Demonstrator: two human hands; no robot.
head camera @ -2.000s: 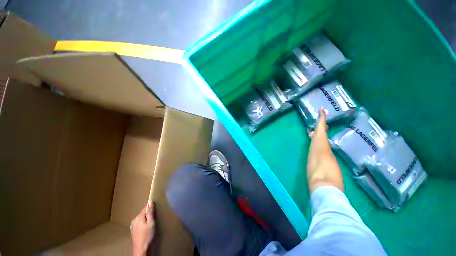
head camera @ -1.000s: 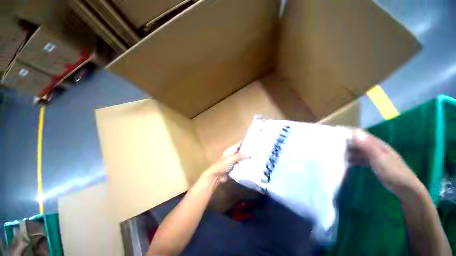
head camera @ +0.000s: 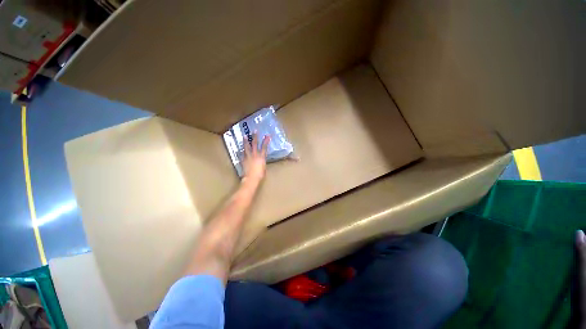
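Note:
A grey polybagged garment pack (head camera: 273, 138) with dark lettering lies flat on the bottom of the open shipping carton (head camera: 334, 138), in its far left corner. My left hand (head camera: 256, 160) reaches down into the carton and rests on the pack with its fingers spread, not gripping it. My right hand (head camera: 581, 241) is cut off by the right edge over the green bin; only a fingertip and a dark part show, so its state is unclear.
The green bin (head camera: 507, 250) stands at the right, against my knee. A carton flap (head camera: 122, 199) folds out left. A second green bin (head camera: 51, 299) with crumpled brown material is at lower left, beside a cardboard sheet (head camera: 77, 289). Closed cartons (head camera: 32, 32) stand upper left.
The pack has gone from between both hands to the carton floor, with my left hand on it. My right hand has let go and moved to the far right edge.

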